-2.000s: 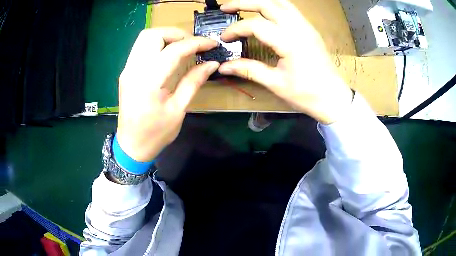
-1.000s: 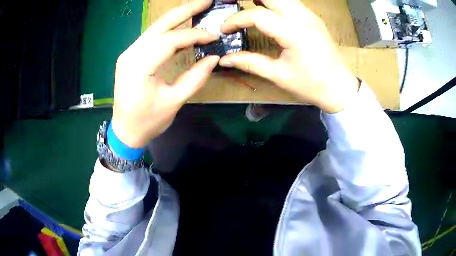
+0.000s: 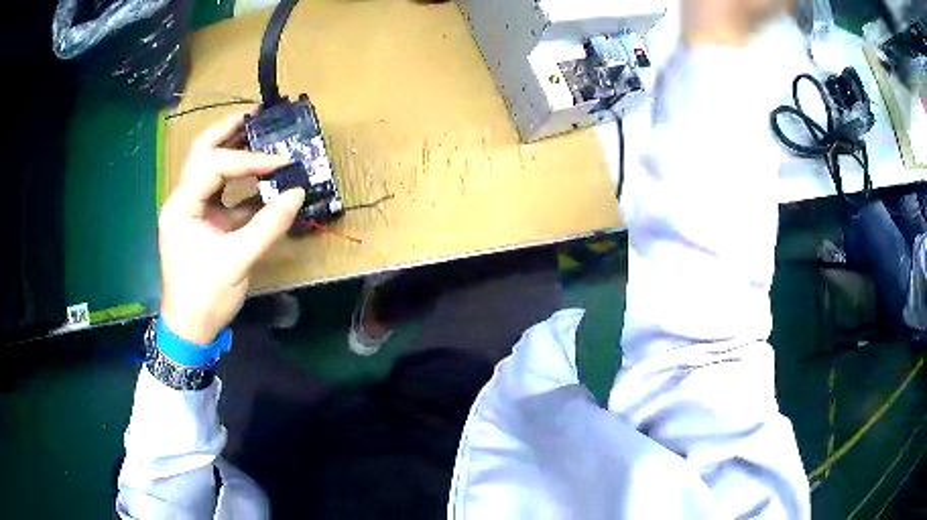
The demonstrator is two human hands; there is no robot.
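The black housing [image 3: 323, 193] lies on the brown cardboard sheet [image 3: 437, 203], with a circuit board [image 3: 295, 152] on its open face. A thick black cable [image 3: 270, 51] runs from its far end. Thin red and black lead wires [image 3: 341, 236] stick out at its near end. My left hand [image 3: 219, 208] grips the housing from the left, thumb and fingers on the board. My right hand [image 3: 737, 18] is blurred and cut off by the top edge at the upper right; whether it holds anything is hidden.
A white-grey box with a small metal mechanism [image 3: 600, 76] stands right of the housing. A looped black cable [image 3: 828, 127] lies on the white surface at right. A clear plastic bag [image 3: 112, 25] is at the upper left. A person's blue-clad leg [image 3: 884, 259] shows at the right edge.
My right hand has left the housing and reached to the upper right. My left hand stays on the housing. The view has shifted right, showing the looped cable and the plastic bag.
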